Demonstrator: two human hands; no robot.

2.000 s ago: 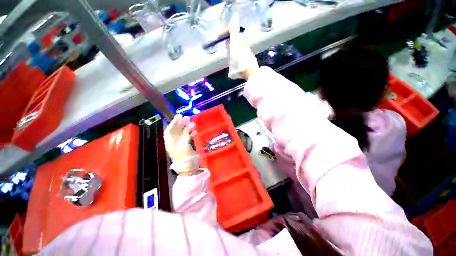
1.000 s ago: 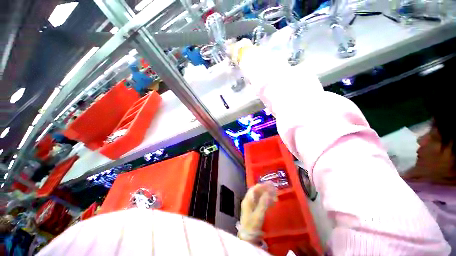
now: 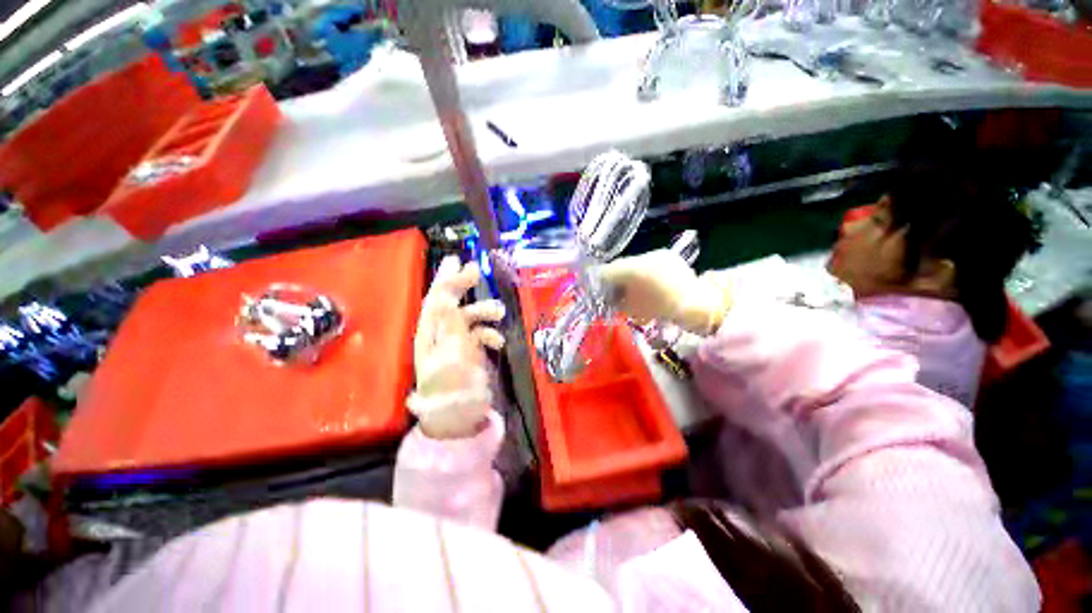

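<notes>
A stack of clear plastic shells [image 3: 608,210], shiny with rounded lobes joined at a narrow middle, is in my right hand [image 3: 653,287]. My right hand is gloved and grips the stack near its middle, over the divided orange-red bin [image 3: 611,473]. The lower lobes hang over the bin's upper compartments and partly hide them. My left hand [image 3: 455,347], in a pale glove, is empty with fingers apart between the bin and the red surface. Another clear shell [image 3: 290,321] lies on the flat red surface [image 3: 180,407].
A metal post [image 3: 461,144] rises between my hands. Behind are a white shelf [image 3: 359,168] with a pen [image 3: 501,134], clear shells [image 3: 730,60] and a red bin [image 3: 198,162]. Blue-lit units [image 3: 521,213] show on the dark line. A person [image 3: 922,258] is at the right.
My right hand has come down from the white shelf with the clear stack to above the bin. My left hand has moved off the bin to its left side. The view has shifted.
</notes>
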